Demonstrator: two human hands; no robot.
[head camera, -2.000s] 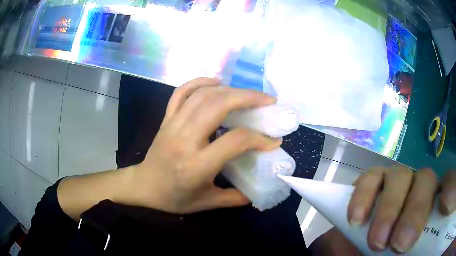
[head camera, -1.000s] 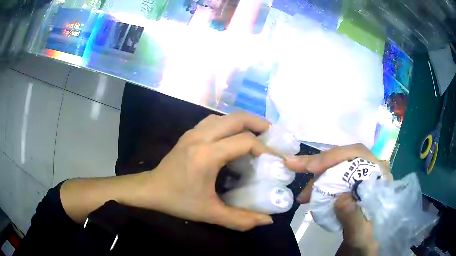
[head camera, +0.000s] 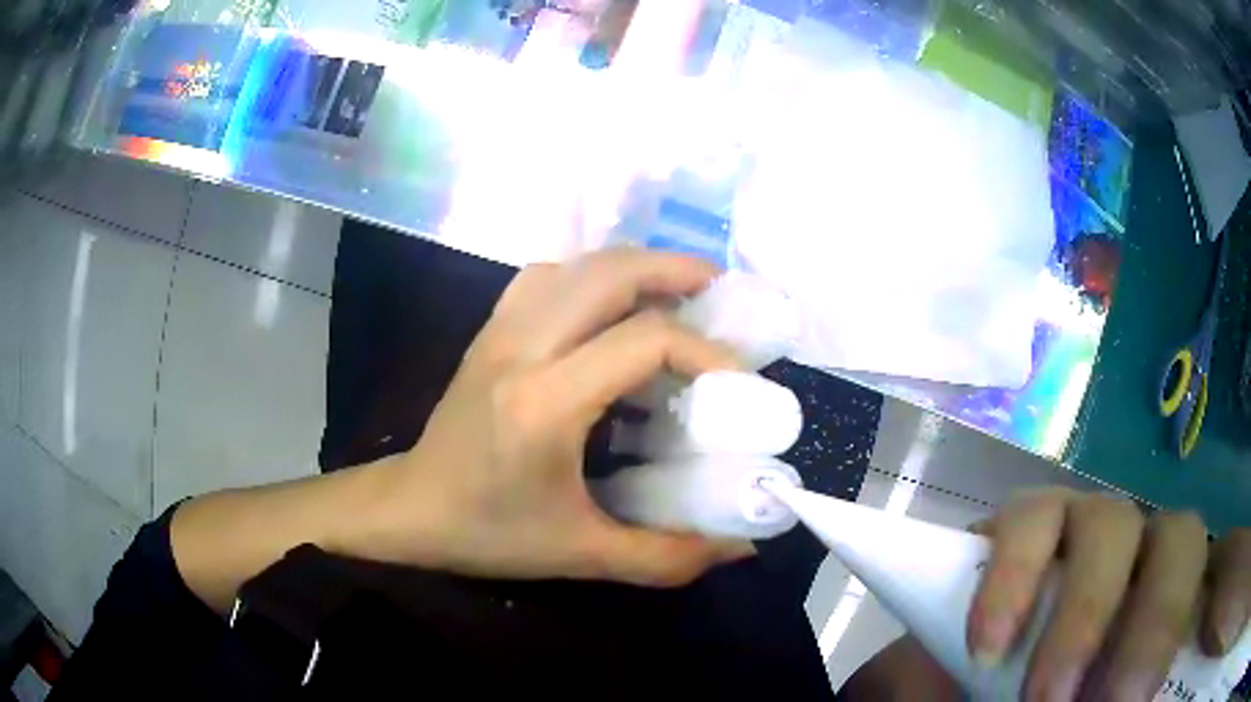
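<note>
My left hand (head camera: 528, 425) grips three white translucent plastic parts side by side above my dark-clad lap. The lowest part (head camera: 707, 497) shows its round end face, the middle part (head camera: 741, 413) has a plain bright end, and the upper part (head camera: 748, 318) is blurred. My right hand (head camera: 1098, 590) is shut around a white piping bag (head camera: 892, 562) at the lower right, cut off by the edge. The bag's fine tip is at the end face of the lowest part. Paste at the tip cannot be made out.
A shiny printed sheet (head camera: 288, 117) covers the bench, with a large white sheet (head camera: 906, 206) on it. Scissors (head camera: 1191, 391) with yellow-and-grey handles and a smaller white sheet (head camera: 1218, 165) lie on the green mat (head camera: 1146, 343) at right. Light tiled floor shows at left.
One second ago my right fingers were touching the parts, with the bag's fat end and clear tail turned up. Now the bag's tip points left at the lowest part. My left hand has moved slightly up.
</note>
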